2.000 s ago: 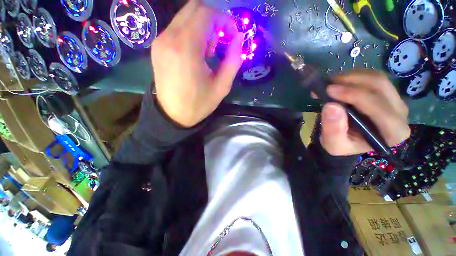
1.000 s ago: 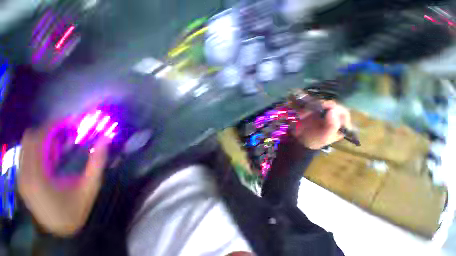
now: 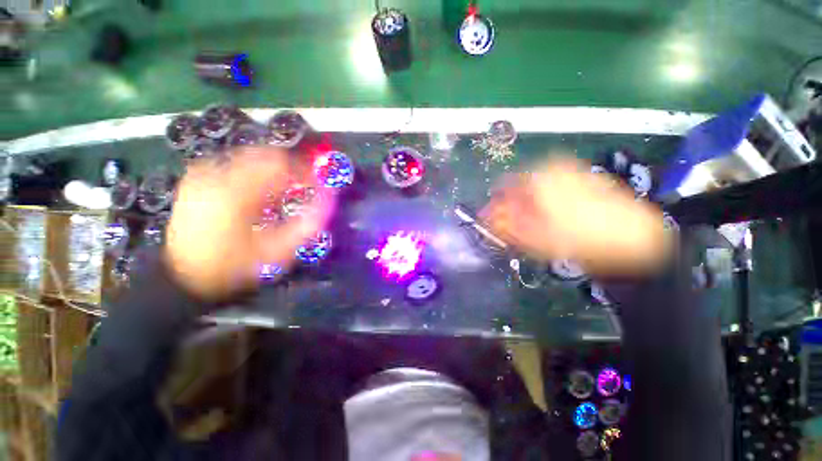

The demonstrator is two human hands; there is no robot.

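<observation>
A pink-glowing LED circuit board (image 3: 400, 256) lies on the dark bench mat in front of me, touched by no hand. A round housing with a white face (image 3: 421, 288) lies just below it. My left hand (image 3: 242, 219) is blurred over the lit units at the left; whether it grips one is hidden. My right hand (image 3: 577, 216) is blurred over the tools at the right; I cannot tell what it holds. A slim pale stick (image 3: 480, 227) lies by its fingertips. The soldering iron is not visible.
Assembled light units (image 3: 334, 168) stand left and centre, beside a red-lit one (image 3: 403, 167). Behind the white edge strip (image 3: 577, 120), the green conveyor (image 3: 577, 63) carries dark cylinders (image 3: 391, 40) and a round unit (image 3: 476, 34). A blue-and-white box (image 3: 744, 149) stands right. Glowing discs (image 3: 609, 382) are at lower right.
The view has swung back to the bench and shows the conveyor. My left hand has left the pink-lit board and moved left. My right hand is now over the tools; the iron no longer shows.
</observation>
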